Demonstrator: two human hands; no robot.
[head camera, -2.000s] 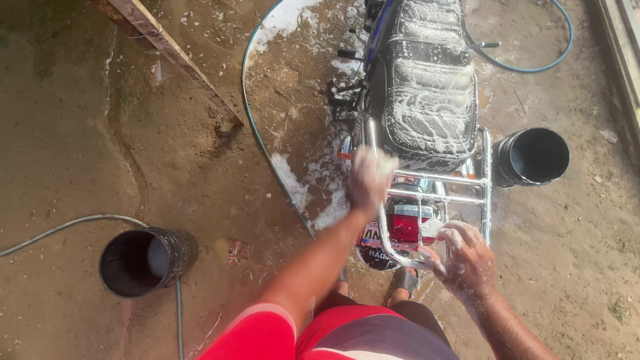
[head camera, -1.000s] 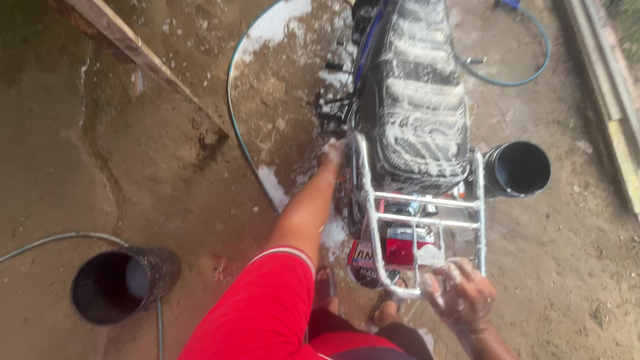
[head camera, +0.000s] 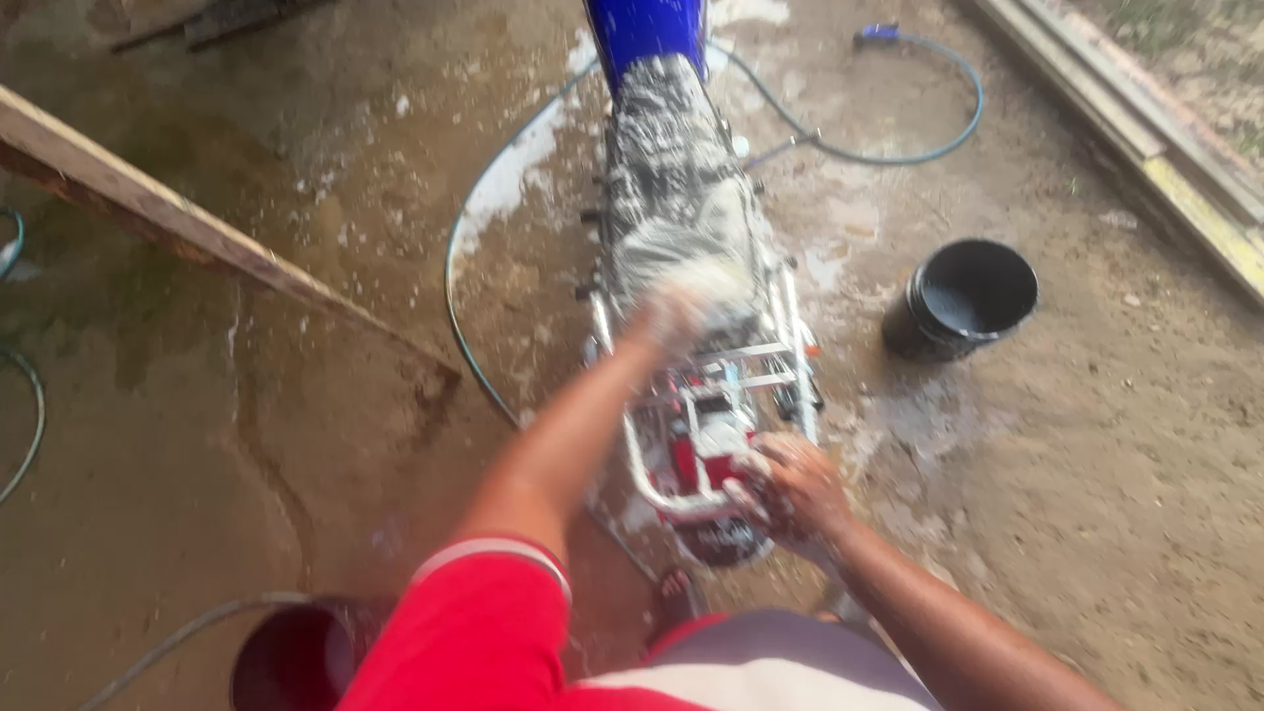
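A motorcycle with a blue fuel tank (head camera: 647, 35) stands before me, its black seat (head camera: 657, 148) covered in white suds. Over the rear of the seat is my left hand (head camera: 676, 311), blurred; a pale, blurred patch lies at its fingers, and whether it is a cloth or foam I cannot tell. My right hand (head camera: 790, 484), wet with suds, grips the rear corner of the metal luggage rack (head camera: 652, 484). Under the rack the red tail light (head camera: 684, 459) shows, with a round dark part bearing writing below it.
A black bucket (head camera: 913, 316) stands right of the motorcycle, another bucket (head camera: 291, 662) at the lower left. A hose (head camera: 451, 267) curves over the wet ground, with a blue nozzle (head camera: 877, 36) at the upper right. A wooden beam (head camera: 197, 212) slants at left; planks (head camera: 1116, 109) lie at right.
My left hand has gone from the left side of the rack onto the rear of the seat. My right hand stays at the rack's rear corner. The view has shifted.
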